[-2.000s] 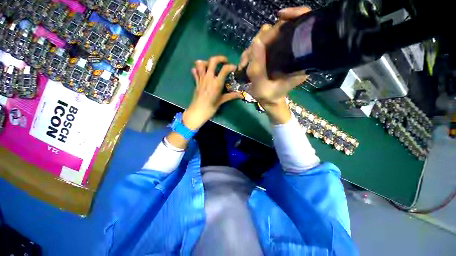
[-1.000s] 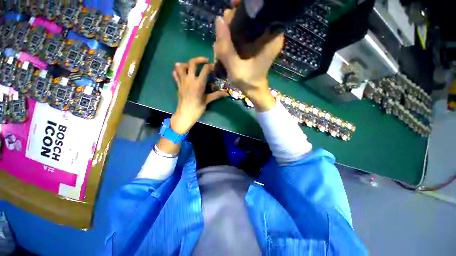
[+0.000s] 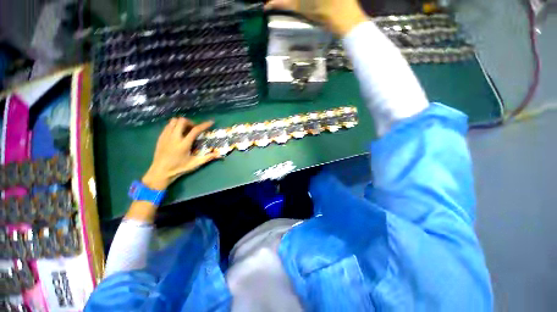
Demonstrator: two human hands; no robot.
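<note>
A row of silver-white circuit boards with gold-orange edges (image 3: 281, 129) lies on the green mat. My left hand (image 3: 178, 150) is at the row's left end, thumb and forefinger on either side of the end board. My right hand (image 3: 324, 11) is at the top edge, partly cut off and blurred, above the white-silver metal box (image 3: 297, 73). A dark curved cable-like piece shows beside it. The black screwdriver cannot be made out, and what my right hand holds is hidden.
Clear blister trays of dark parts (image 3: 177, 67) stand at the left rear. Grey-gold assemblies (image 3: 421, 39) lie at the right rear. A printed cardboard sheet with boards (image 3: 88, 183) is at the left. A small whitish patch (image 3: 275, 170) shows at the bench's front edge.
The view has turned and shifted. My right hand has left the row's left end and moved up to the metal box. My left hand stays at that end.
</note>
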